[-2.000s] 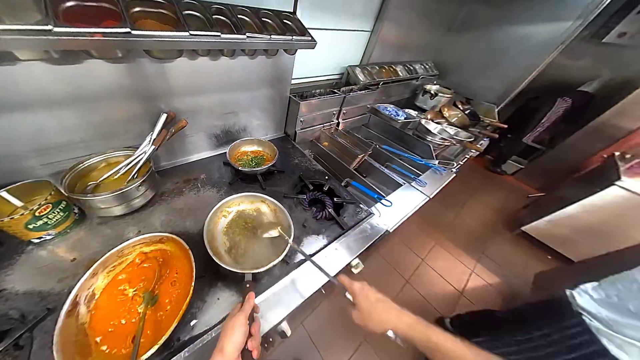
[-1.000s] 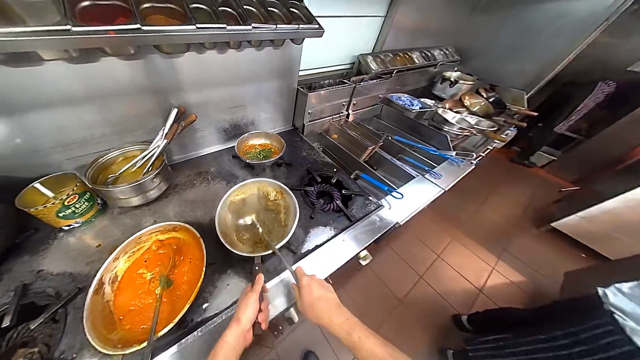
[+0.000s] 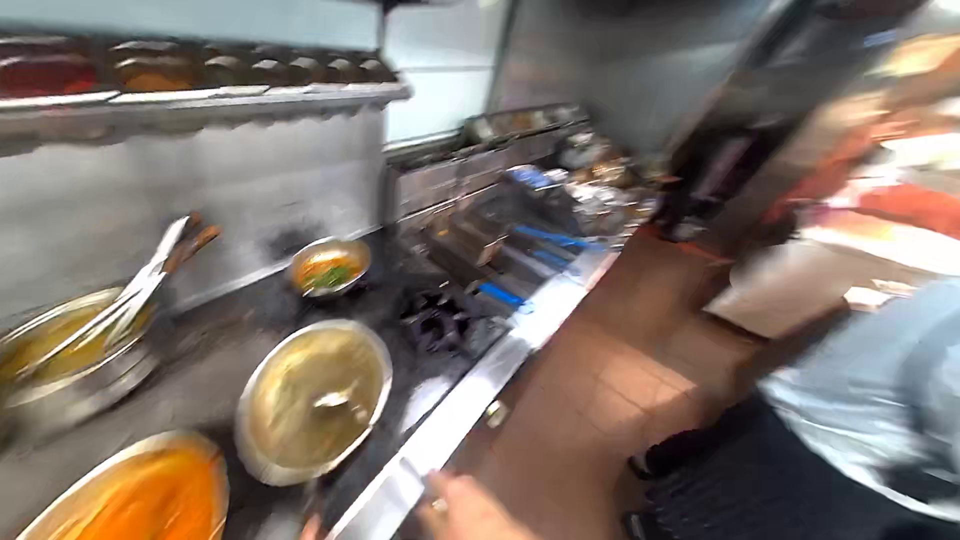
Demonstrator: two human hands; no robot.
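The frame is blurred. A metal pan (image 3: 315, 401) of pale yellow-brown sauce stands on the range, with a metal spoon's head (image 3: 331, 400) in the sauce. At the bottom edge, only a bit of my left hand (image 3: 311, 527) shows, at the pan's handle (image 3: 312, 495). My right hand (image 3: 469, 510) is over the range's front edge, closed around the spoon's handle, which is smeared by blur. Left of the pan is a larger pan of orange sauce (image 3: 161, 499). Behind stands a small pan (image 3: 330, 266) with orange food and chopped green herbs.
A metal pot (image 3: 79, 394) holding several utensils stands left. An open burner (image 3: 439, 319) is right of the sauce pan. Beyond are fryers with blue-handled baskets (image 3: 499, 294). Food containers (image 3: 157, 71) line the shelf above. A person in dark striped clothing (image 3: 727, 465) stands at right.
The view has swung and blurred, bringing more of the right side into sight. The spoon's head is in the sauce pan throughout. My left hand has mostly dropped out of the frame.
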